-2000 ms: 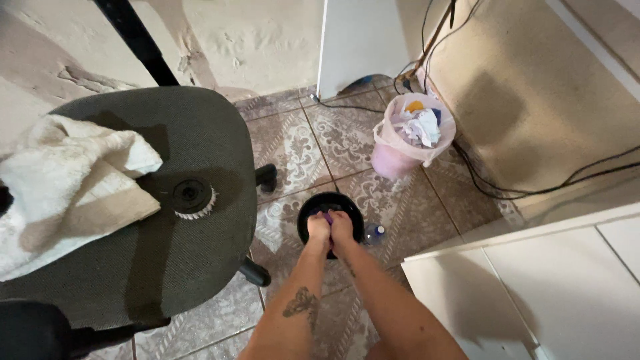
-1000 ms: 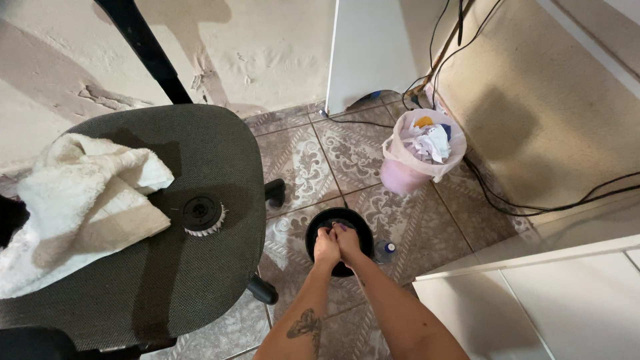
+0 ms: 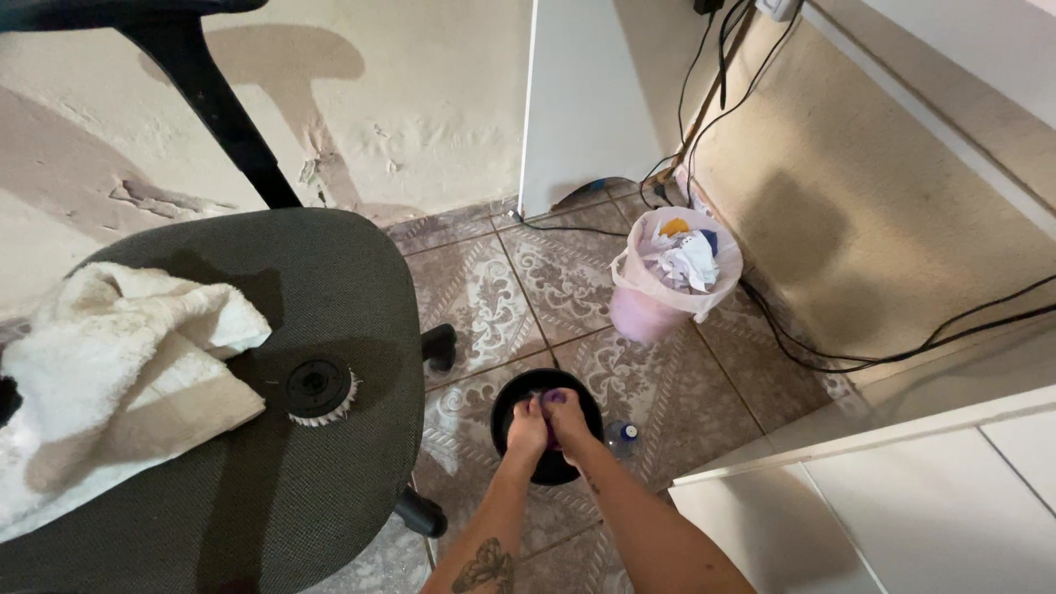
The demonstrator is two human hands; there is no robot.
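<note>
Both my hands are together over a round black basin [image 3: 505, 412] on the tiled floor. My left hand [image 3: 528, 426] and my right hand [image 3: 566, 415] are closed around a small purple item [image 3: 553, 398], mostly covered by the fingers; what it is I cannot tell. Just right of the basin stands a small clear bottle with a blue and white cap [image 3: 624, 436]. To the left, on the seat of an office chair [image 3: 330, 289], a round black brush with pale bristles [image 3: 318, 391] lies beside a crumpled white towel [image 3: 124, 363].
A pink waste bin [image 3: 652, 312] with a white liner and papers stands beyond the basin. Black cables [image 3: 866, 359] run along the right wall. A white tiled ledge [image 3: 891, 503] borders the lower right. Chair casters [image 3: 440, 346] reach near the basin's left side.
Both hands stay together over the basin; their fingers have shifted around the purple item, which shows more plainly than one second ago. The view has moved slightly.
</note>
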